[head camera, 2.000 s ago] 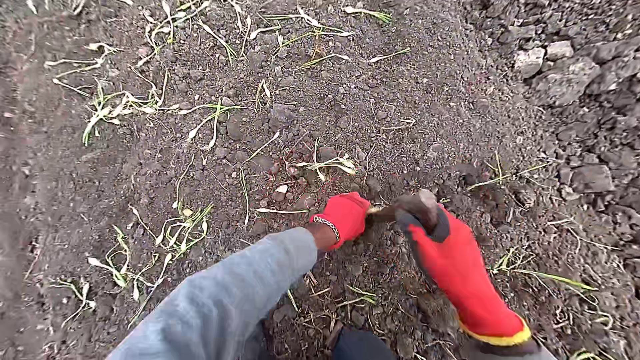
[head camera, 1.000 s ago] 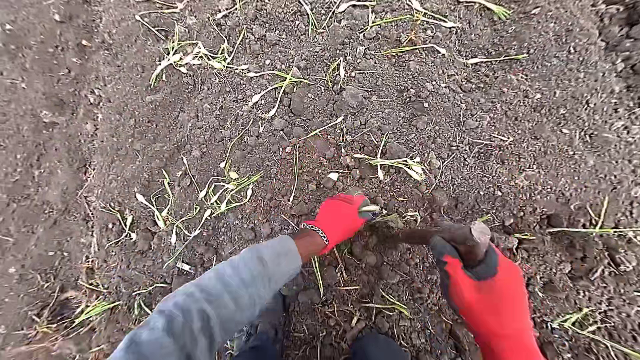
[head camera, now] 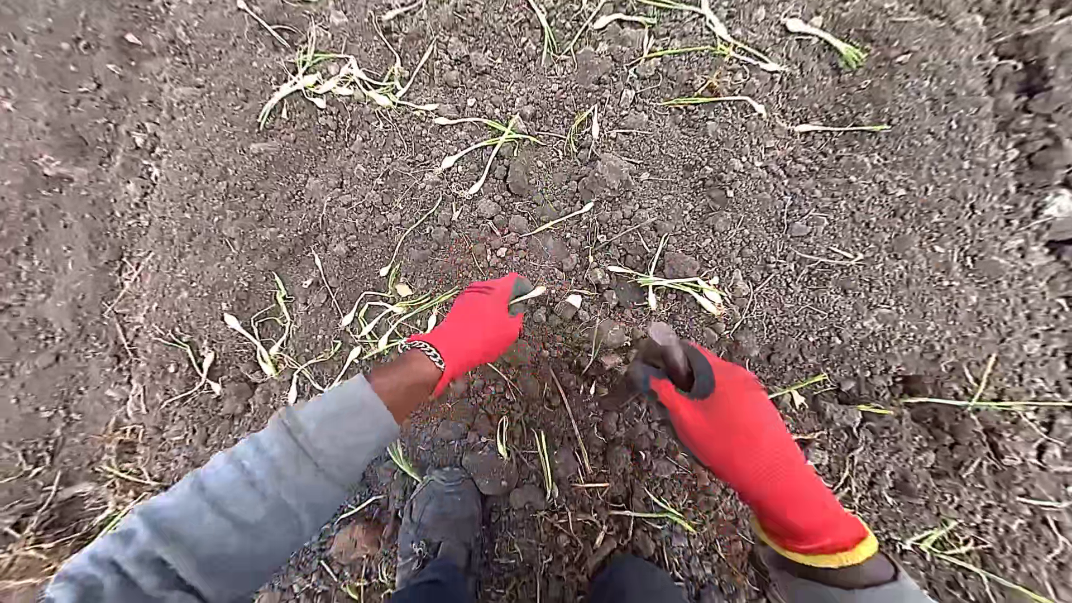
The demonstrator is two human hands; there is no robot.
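Observation:
My left hand [head camera: 479, 327], in a red glove with a chain bracelet at the wrist, is closed on a small bulb seedling [head camera: 529, 295] whose pale end shows between thumb and finger. My right hand [head camera: 712, 394], in a red and dark glove with a yellow cuff, grips a hand tool by its brown handle [head camera: 670, 356]; the tool's lower part is blurred and mostly hidden. Between and beyond the hands, more seedlings with white bulbs and green leaves [head camera: 674, 286] lie flat on the soil, with a tangled group [head camera: 385, 322] beside my left hand.
Brown, crumbly soil [head camera: 879, 293] with clods and small stones spreads all around. Loose seedlings [head camera: 335, 79] lie farther up. My dark shoe [head camera: 441, 511] stands at the bottom, near short green shoots [head camera: 544, 465]. Coarser clods edge the right side.
My left hand has moved left, away from the tool, with a seedling between its fingers. My right hand still holds the tool. The view has shifted.

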